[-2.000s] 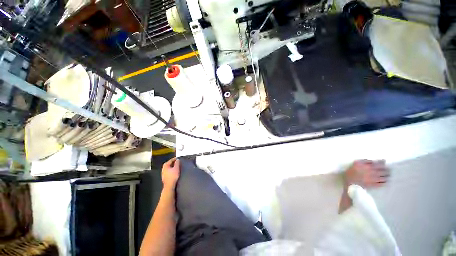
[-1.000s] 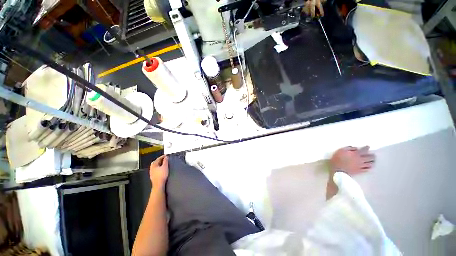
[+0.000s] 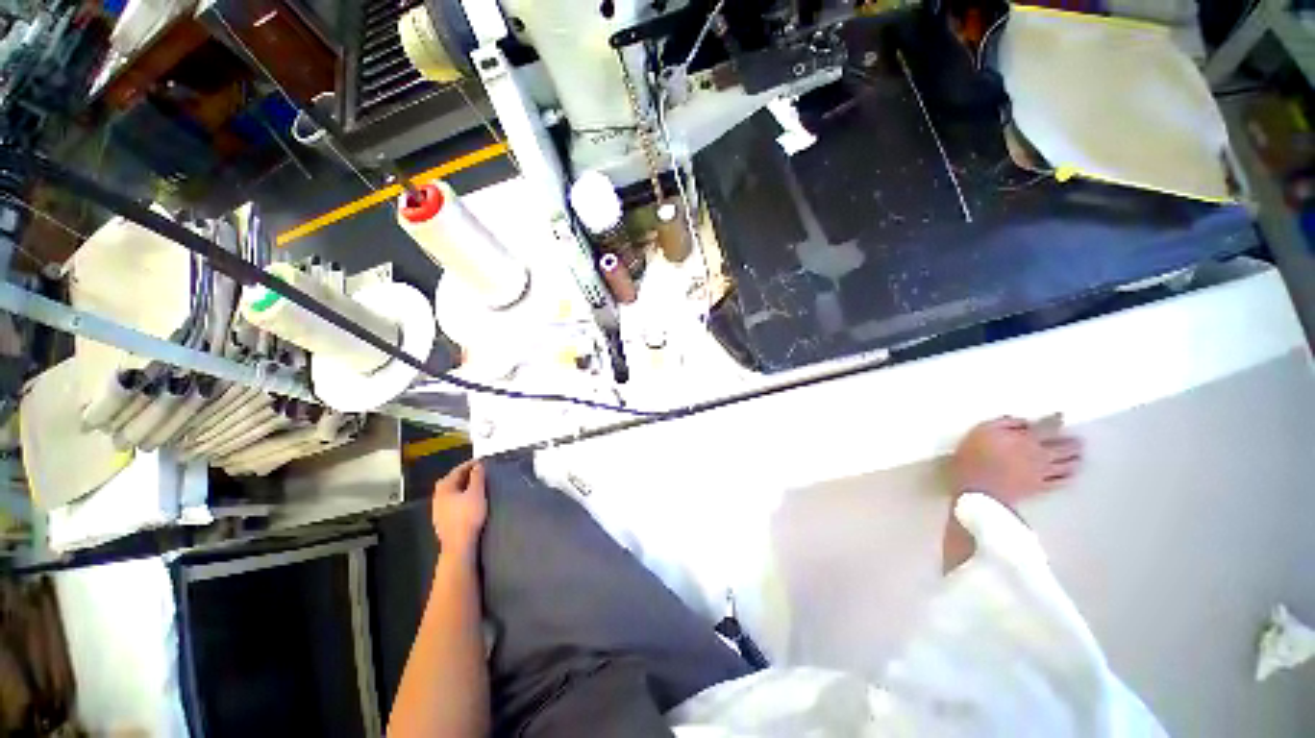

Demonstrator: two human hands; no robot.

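My right hand (image 3: 1017, 459) lies flat on the pale grey-beige tabletop (image 3: 909, 577) near its white border, with fingers slightly apart and nothing in it. My left hand (image 3: 460, 505) is beside my grey-trousered knee, close to the white table corner; its fingers are bent and partly hidden, so a grip on the edge cannot be told. The white-cream sewing machine (image 3: 584, 72) stands at the top, beside a black scuffed bed cover (image 3: 808, 310). A cream panel with a yellow edge (image 3: 1110, 101) lies to its right.
Thread cones with red (image 3: 469, 242) and green tops (image 3: 310, 325) stand left of the machine. A black cable (image 3: 505, 389) curves past them. Stacked beige panels (image 3: 217, 425) are at left. A white scrap (image 3: 1281, 643) lies on the tabletop at right.
The view has shifted, so the machine appears higher and further left. A thin straight line now shows over the black cover. Another person's hand, clear near the machine a second ago, is now hardly visible. My hands stay in place.
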